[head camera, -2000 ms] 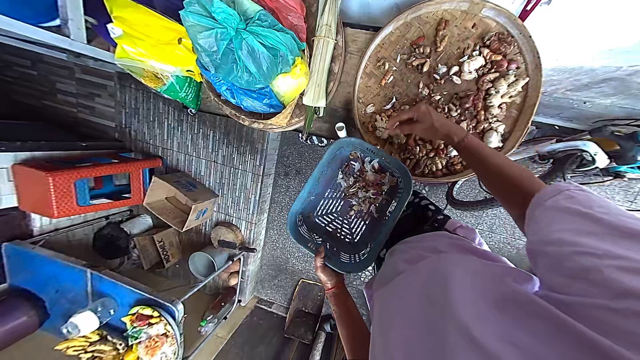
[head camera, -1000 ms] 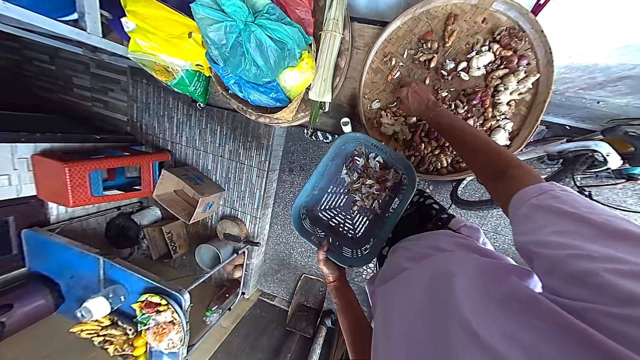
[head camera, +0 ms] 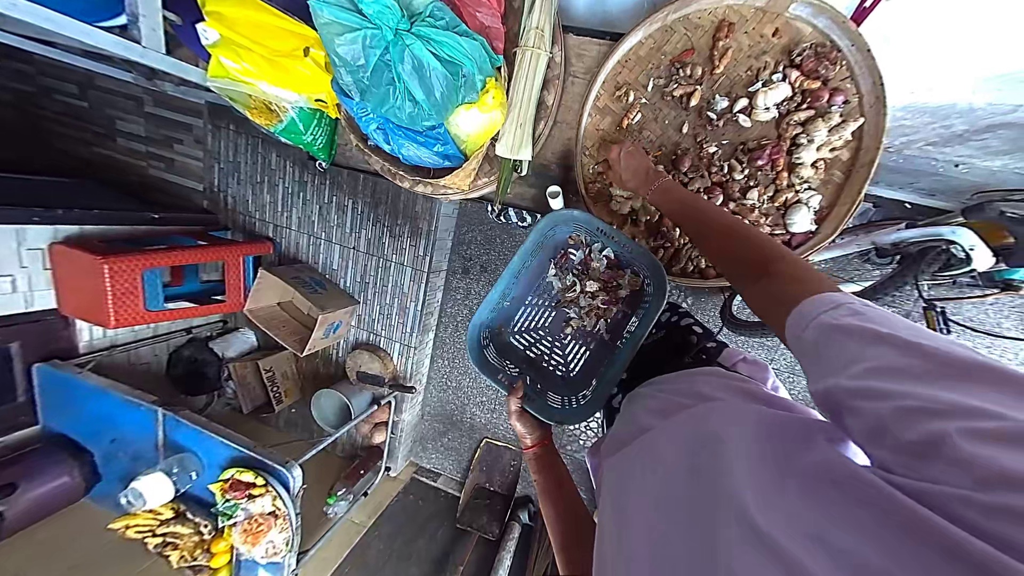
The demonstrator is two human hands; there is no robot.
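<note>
My left hand (head camera: 528, 418) grips the near rim of a blue-grey plastic basket (head camera: 512, 320), which is tilted and has slotted holes. Dry onion and garlic skins (head camera: 594, 284) lie inside it, toward its far side. My right hand (head camera: 632, 168) is down at the left part of a round woven bamboo tray (head camera: 868, 88); its fingertips are hidden, so whether it holds anything is unclear. Around that hand the tray bears ginger (head camera: 828, 138), garlic bulbs (head camera: 772, 96), shallots (head camera: 818, 97) and small turmeric-like roots (head camera: 722, 44).
A second woven tray (head camera: 448, 192) holds plastic bags (head camera: 404, 64) and a bundle of pale leaves (head camera: 528, 88). A white cup (head camera: 554, 197) stands between the trays. A bicycle (head camera: 944, 240) is at the right. A red stool (head camera: 104, 280), a cardboard box (head camera: 300, 308) and a blue table (head camera: 96, 408) are at the left.
My right hand has shifted a little within the woven tray, toward its left side. The basket stays in my left hand.
</note>
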